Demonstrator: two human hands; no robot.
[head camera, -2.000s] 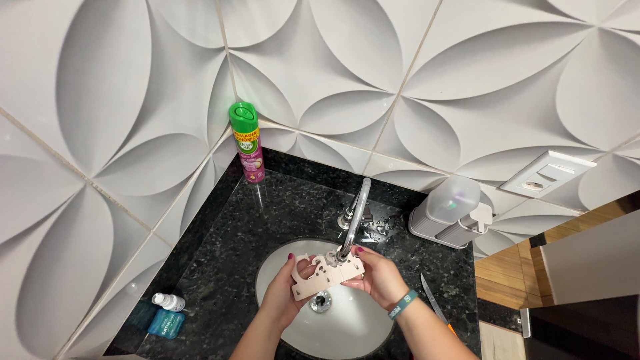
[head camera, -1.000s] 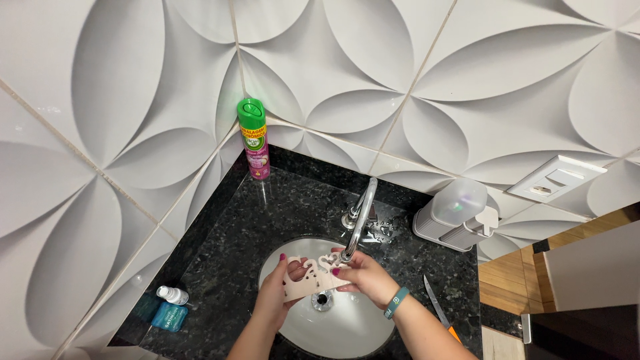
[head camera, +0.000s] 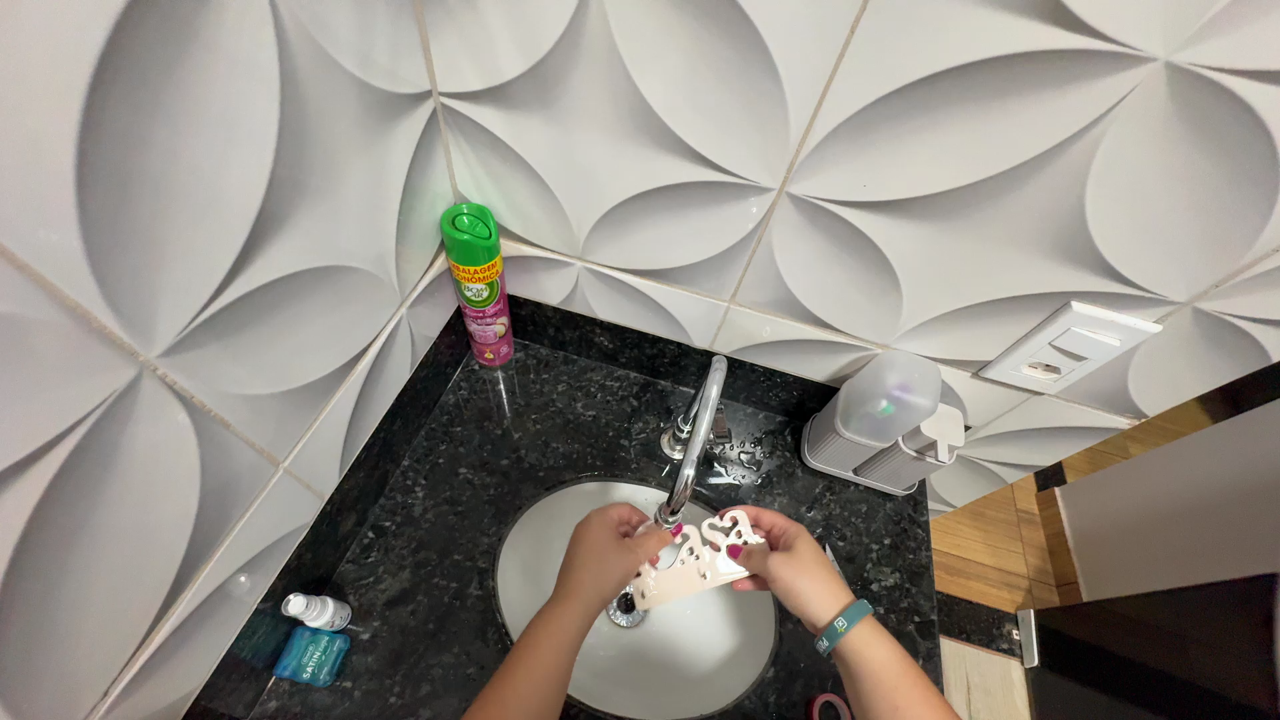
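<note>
Over the white oval sink basin (head camera: 540, 590), both hands hold a pale, flat cut-out piece (head camera: 690, 572) with curly letter shapes along its top edge. My left hand (head camera: 615, 550) grips its left end, thumb on the face, right by the spout of the chrome faucet (head camera: 708, 420). The other end is pinched in my right hand (head camera: 785, 560), which has a teal wristband above the wrist. Small drops show on the piece. Below it, partly covered, is the metal drain (head camera: 627, 608).
On the black granite counter (head camera: 430, 480) stand a green-topped aerosol can (head camera: 480, 290) in the corner, a soap dispenser set (head camera: 880, 425) at right, and a white-capped bottle (head camera: 318, 610) beside a blue dental floss pack (head camera: 312, 656). A wall socket plate (head camera: 1070, 345) sits at right.
Both hands have moved with the piece, whose left end now lies just under the faucet spout. The knife with an orange handle, seen earlier right of the basin, is now mostly hidden behind the right arm.
</note>
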